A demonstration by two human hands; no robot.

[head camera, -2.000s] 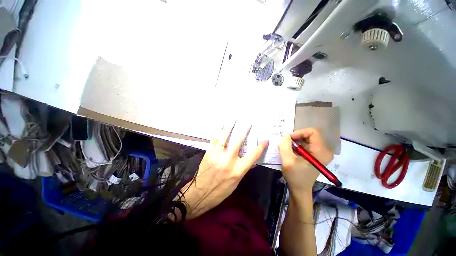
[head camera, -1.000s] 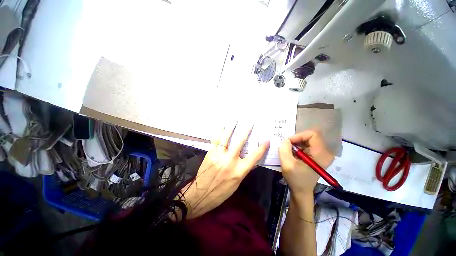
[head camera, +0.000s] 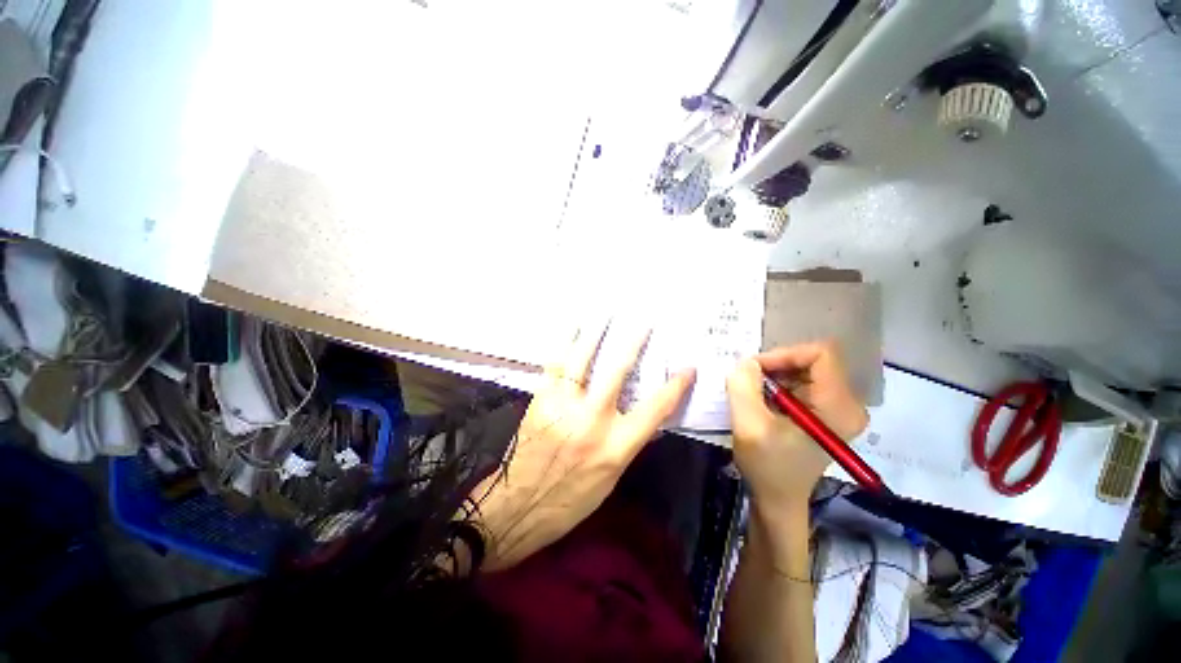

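Note:
A small notebook (head camera: 723,330) with handwriting lies at the table's front edge, its upper part washed out by glare. My right hand (head camera: 800,421) holds a red pen (head camera: 829,438), its tip end at the right side of the page. My left hand (head camera: 576,434) lies flat with fingers spread on the notebook's left part and holds nothing. Left of it lies a long beige-grey cut panel (head camera: 298,240) with a darker front edge. A squarish grey-beige piece (head camera: 824,334) lies right of the notebook, partly behind my right hand.
The white sewing machine (head camera: 894,194) stands behind and right. Red-handled scissors (head camera: 1017,438) and a beige slotted tray (head camera: 1120,461) lie at the table's right end. Bundles of cut pieces (head camera: 259,408) and a blue crate (head camera: 194,525) are below the left edge. More pieces (head camera: 965,589) are below right.
The red pen and my right hand have shifted slightly on the page. My left hand stays in place on the notebook.

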